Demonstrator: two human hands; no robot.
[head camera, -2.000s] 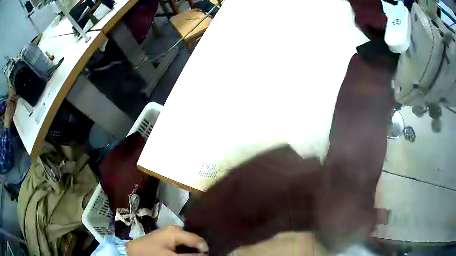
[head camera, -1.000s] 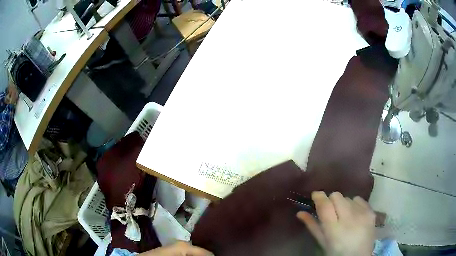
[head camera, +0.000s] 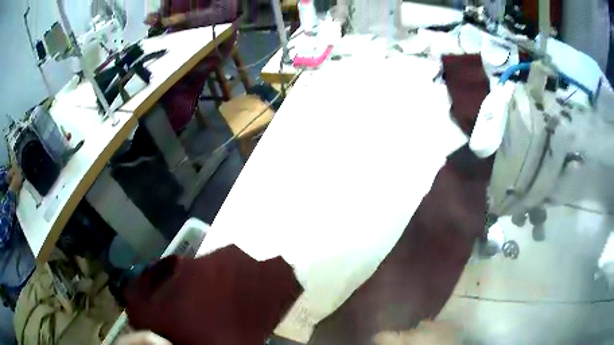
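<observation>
A maroon fabric panel (head camera: 215, 296) spreads over the table's near left corner, with a notched upper edge. Another long maroon panel (head camera: 431, 236) lies along the right side of the white table (head camera: 336, 175), beside the sewing machine head (head camera: 538, 155). My left hand (head camera: 143, 338) shows only as a small part at the bottom edge, just below the left panel. My right hand (head camera: 421, 333) is blurred and cut off by the bottom edge, at the long panel's near end. The fingers of both hands are hidden or unclear.
A white lamp paddle (head camera: 489, 121) hangs beside the machine head. Snips (head camera: 510, 250) lie on the machine bed. A white basket (head camera: 187, 237) is partly covered at the table's left edge. Khaki cloth (head camera: 57, 306) is heaped at lower left. A wooden stool (head camera: 246, 118) stands behind.
The view has tilted up. The near maroon fabric has moved left over the table corner and basket. Both hands are lower in the picture, and my right hand is now mostly cut off.
</observation>
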